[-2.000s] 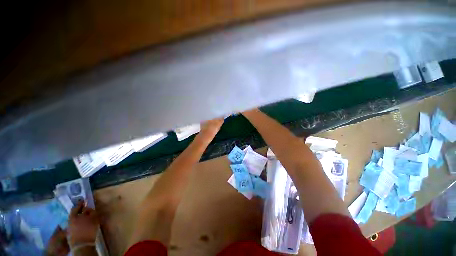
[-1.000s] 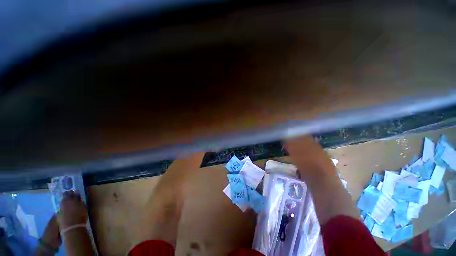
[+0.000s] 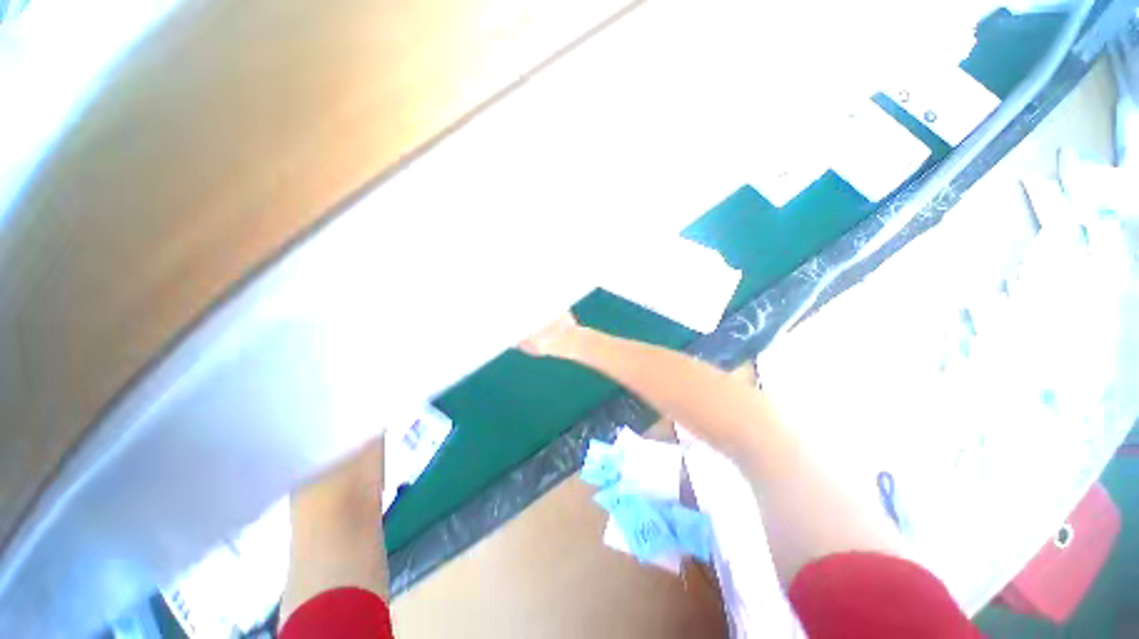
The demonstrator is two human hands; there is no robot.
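Observation:
My right hand (image 3: 550,337) reaches over the green belt (image 3: 531,387); its fingertips are cut off by the pale overhead panel, so whether it holds anything is hidden. My left forearm reaches up at the lower left, but the hand is hidden behind the panel. A white box with dark print (image 3: 419,443) lies on the belt beside the left forearm. Another white box (image 3: 687,287) lies beyond my right hand. Light blue and white leaflets (image 3: 650,518) lie loosely piled on the brown bench. A glossy clear tray (image 3: 737,537), washed out by glare, lies next to them.
The pale overhead panel (image 3: 500,212) covers much of the upper left. More white boxes (image 3: 881,150) lie farther up the belt. Dark film-covered belt edging (image 3: 824,268) runs diagonally. The right of the bench is overexposed. A red object (image 3: 1068,556) is at lower right.
The view has turned and brightened, showing more of the belt and boxes. My right hand now shows at the panel edge. The other worker's hands are out of view.

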